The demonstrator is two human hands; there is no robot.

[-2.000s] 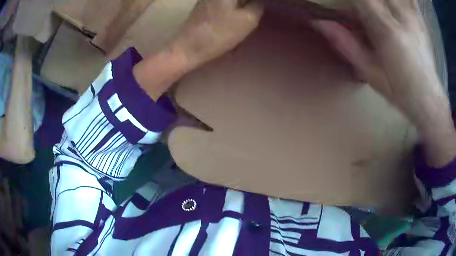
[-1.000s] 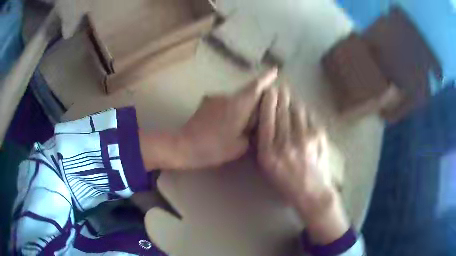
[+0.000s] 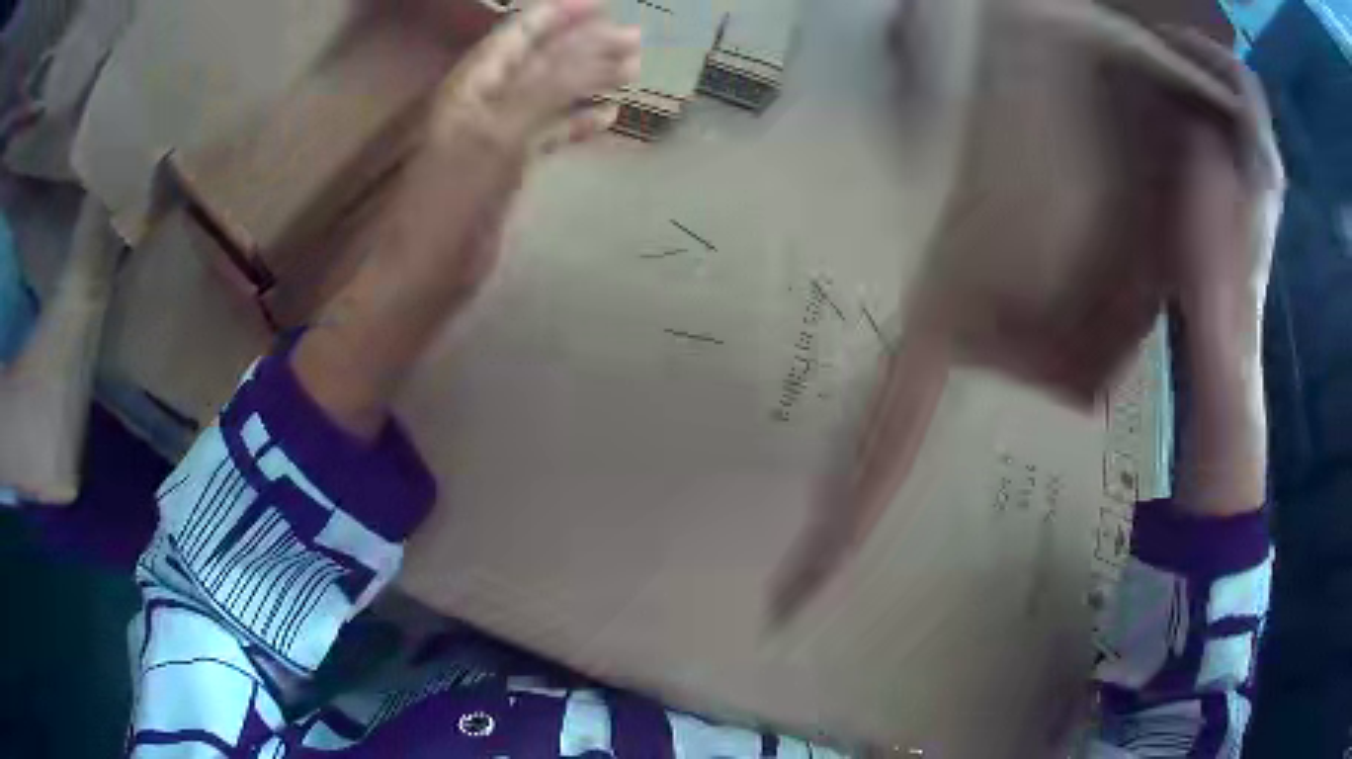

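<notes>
A brown mailer box (image 3: 1053,223), strongly blurred, is in the air at the upper right, with a long flap hanging down toward the centre. My right hand (image 3: 1228,178) is at the box's right side and grips it; its fingers are blurred and partly hidden. My left hand (image 3: 541,74) is at the upper middle, away from the box, open with fingers extended. It is beside a layer of flat box blanks (image 3: 741,67) with notched edges; whether it touches them I cannot tell. Under both arms lies the large printed carton sheet (image 3: 623,445).
A neighbouring open box (image 3: 319,163) stands at the upper left, partly behind my left forearm. Another person's forearm (image 3: 52,408) is at the far left edge. The sheet's near edge is close to my body, and dark floor shows at the right.
My hands were together over the brown piece in front of me; now they are far apart. The box has moved up and right with my right hand, uncovering the printed sheet. My left hand has opened.
</notes>
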